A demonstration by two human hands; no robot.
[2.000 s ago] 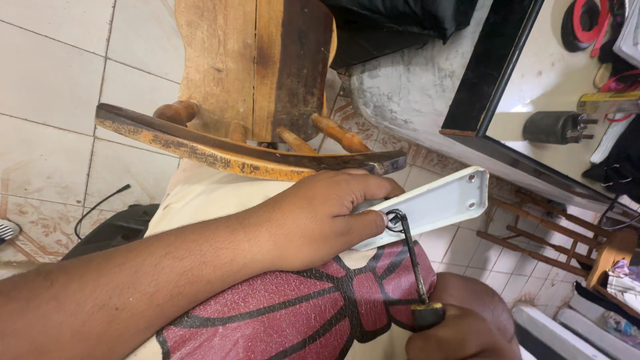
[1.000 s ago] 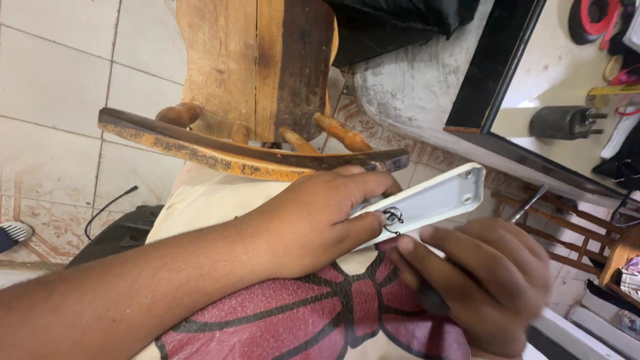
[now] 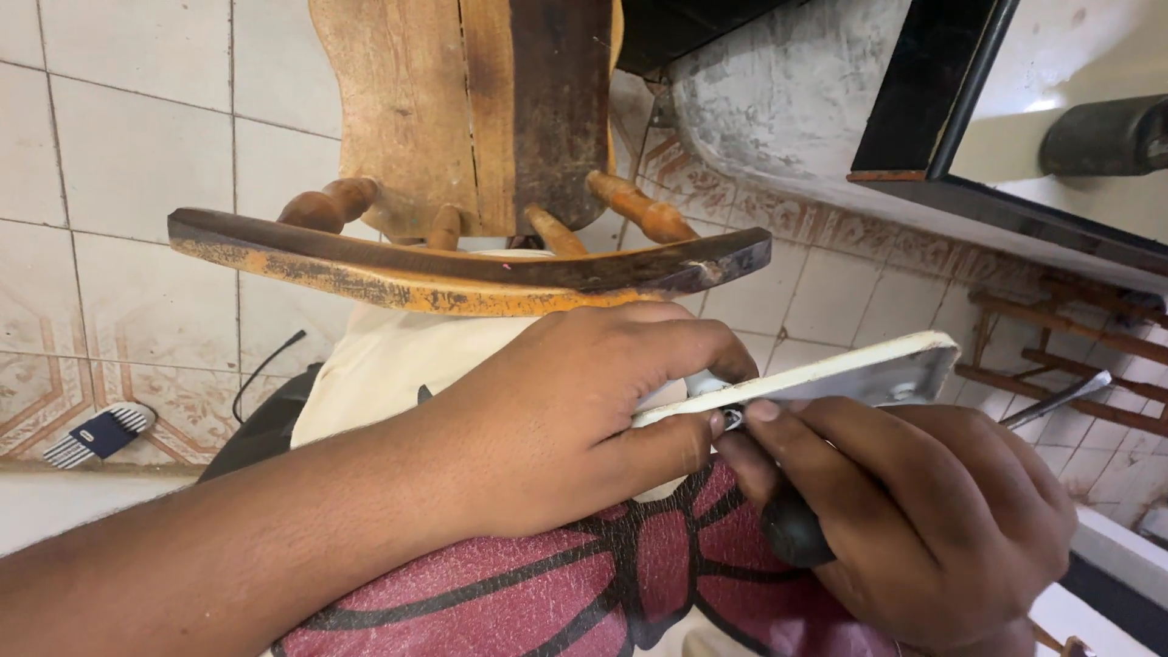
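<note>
My left hand (image 3: 584, 411) grips one end of a long white channel-shaped casing (image 3: 849, 370), which is tilted over my lap with its inner side partly turned away. At the casing's near edge, a small dark coiled piece (image 3: 732, 417) shows between my two hands. My right hand (image 3: 922, 502) pinches at that piece with thumb and finger while its palm keeps hold of a screwdriver. The tool's dark handle (image 3: 796, 534) shows below the fingers, and its metal shaft (image 3: 1058, 400) sticks out to the right.
A wooden chair (image 3: 420, 109) with a curved, worn top rail (image 3: 474, 274) stands just ahead of my hands. A black-edged table (image 3: 976, 82) holding a dark cylindrical object (image 3: 1106, 137) is at the upper right. A wooden rack (image 3: 1077, 351) lies beyond the casing. A black cable (image 3: 265, 370) is at left.
My right hand has turned the screwdriver away from the casing, its shaft now pointing outward, and has brought its fingertips to the dark piece. The casing has tilted, so less of its inside shows.
</note>
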